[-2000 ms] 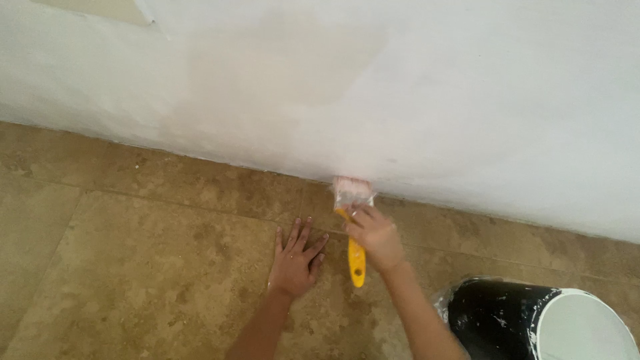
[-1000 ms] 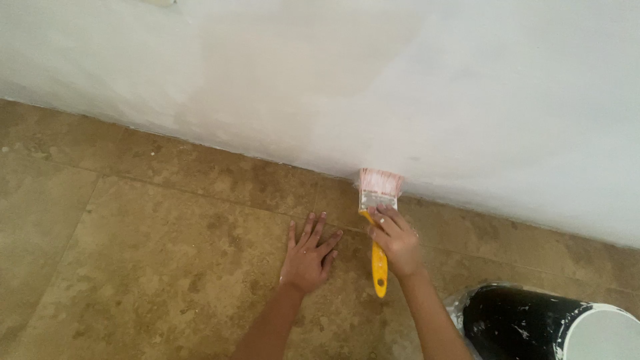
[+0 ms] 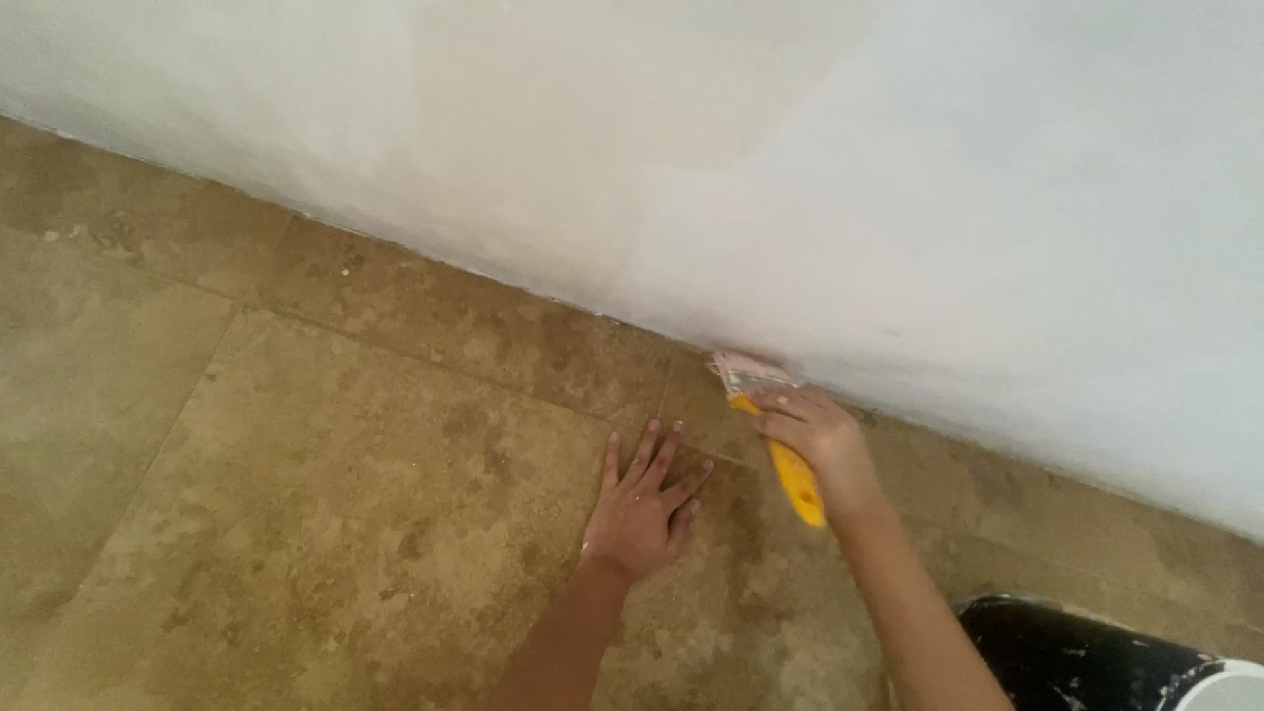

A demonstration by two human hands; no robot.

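My right hand (image 3: 815, 439) grips a flat paintbrush (image 3: 795, 479) with a yellow handle. The pale, paint-covered bristles touch the foot of the white wall (image 3: 948, 247), where it meets the floor, and the handle slants down to the right. My left hand (image 3: 637, 513) lies palm down with fingers spread on the brown tiled floor (image 3: 395, 474), to the left of the brush. It holds nothing, and small white specks mark its skin. A duller beige patch (image 3: 592, 118) shows on the wall above the hands.
At the lower right, partly cut off by the frame, a black bucket (image 3: 1066, 652) with white paint smears and a white round end stands near my right forearm. The wall's bottom edge crosses the view diagonally. Small white specks dot the floor.
The brush in my right hand has tilted, its bristles now pointing up and to the left along the wall's base. My left hand stays spread on the floor.
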